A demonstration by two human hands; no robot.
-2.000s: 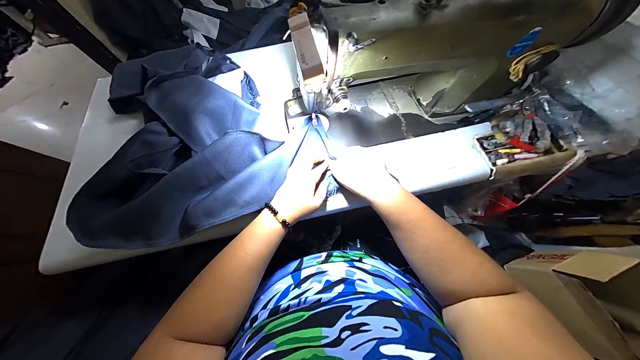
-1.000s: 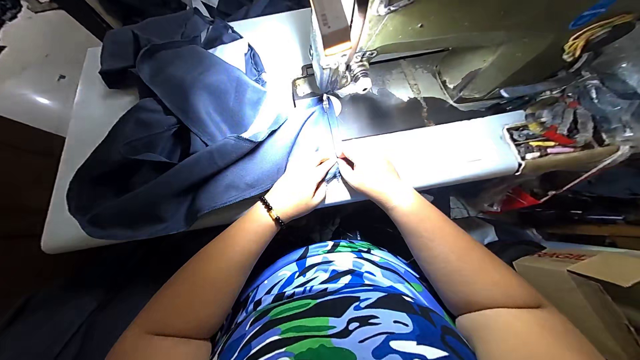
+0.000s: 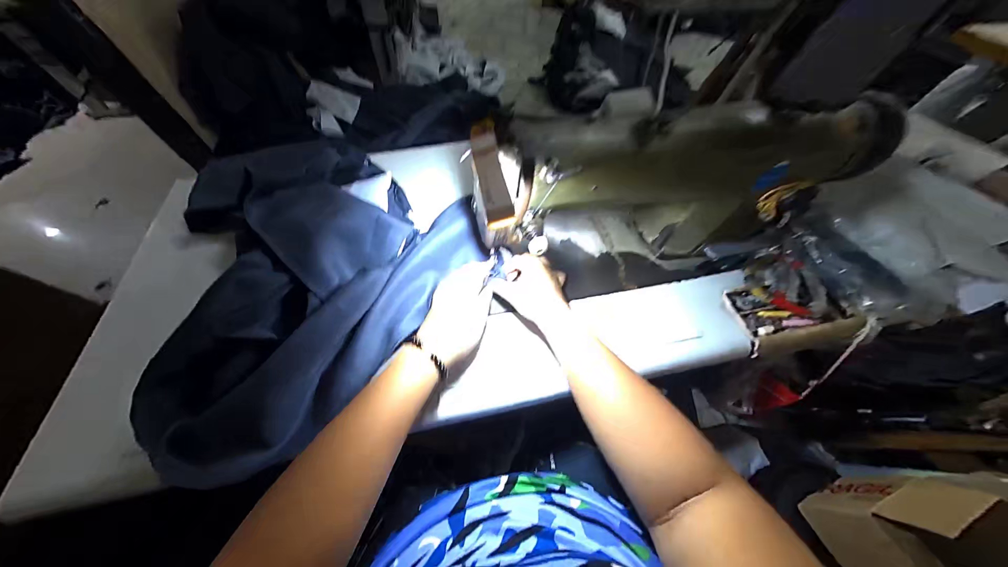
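Navy-blue fabric (image 3: 339, 252) lies in folds over the left of the white sewing table (image 3: 630, 323) and runs up to the needle area of a green industrial sewing machine (image 3: 661, 165). My left hand (image 3: 458, 309), with a dark beaded bracelet at the wrist, holds the fabric's edge just in front of the machine's head. Close beside it on the right, my right hand (image 3: 535, 285) pinches a bunched bit of the same edge between thumb and fingers. The needle and presser foot cannot be made out in the glare.
An open tray of small tools and bits (image 3: 780, 307) is at the table's right end. A cardboard box (image 3: 906, 512) stands at the lower right. Dark cloth (image 3: 425, 110) is heaped behind the table. Clear plastic (image 3: 890, 228) lies beyond the tray.
Both hands have moved forward, up close to the machine's head, from the table's front edge. The fabric held there is now bunched. The view has shifted to show more behind the machine.
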